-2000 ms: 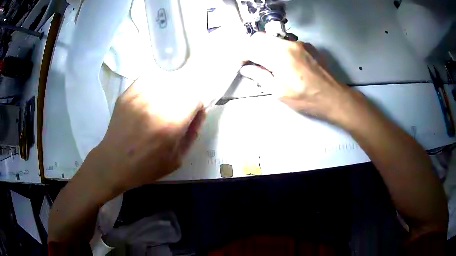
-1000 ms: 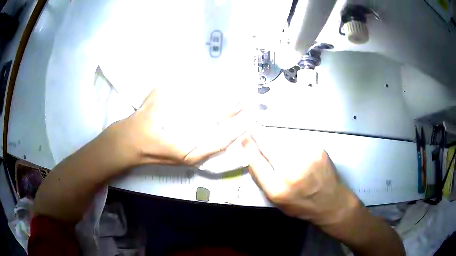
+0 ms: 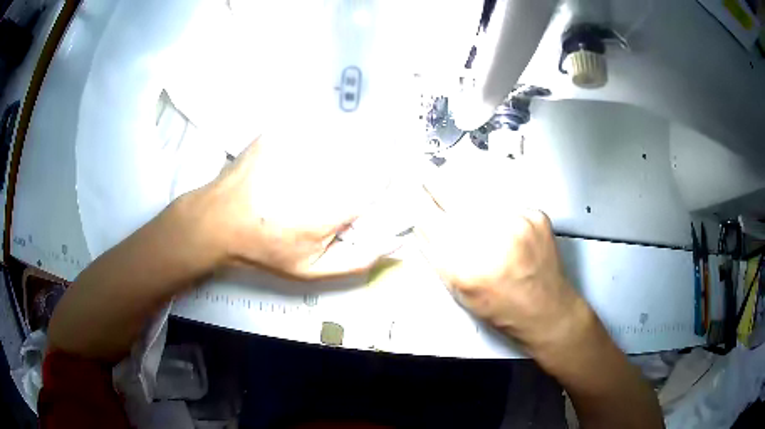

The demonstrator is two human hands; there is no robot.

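White fabric point(image 3: 126, 142) spreads over the left of the table and runs under my left hand, much of it overexposed. My left hand point(image 3: 277, 222) lies on the fabric, fingers pointing right toward the machine. My right hand point(image 3: 495, 260) is close to its right, fingertips near those of my left hand, at the fabric edge. Glare hides the fingertips, so a grip on the cloth is not clear. The presser foot area point(image 3: 440, 126) is just beyond the hands, and no hand touches it.
The white machine head point(image 3: 520, 42) with a cream ribbed knob point(image 3: 586, 69) is at upper right. The lamp point(image 3: 350, 88) hangs above my left hand. Thin blue and orange tools point(image 3: 699, 281) lie at the right edge. A yellowish sticker point(image 3: 332, 333) is on the table's front edge.
Compared with two seconds ago, the hands have come together in front of the foot and the fabric is spread wide at left. In the last second my right hand has shifted slightly up.
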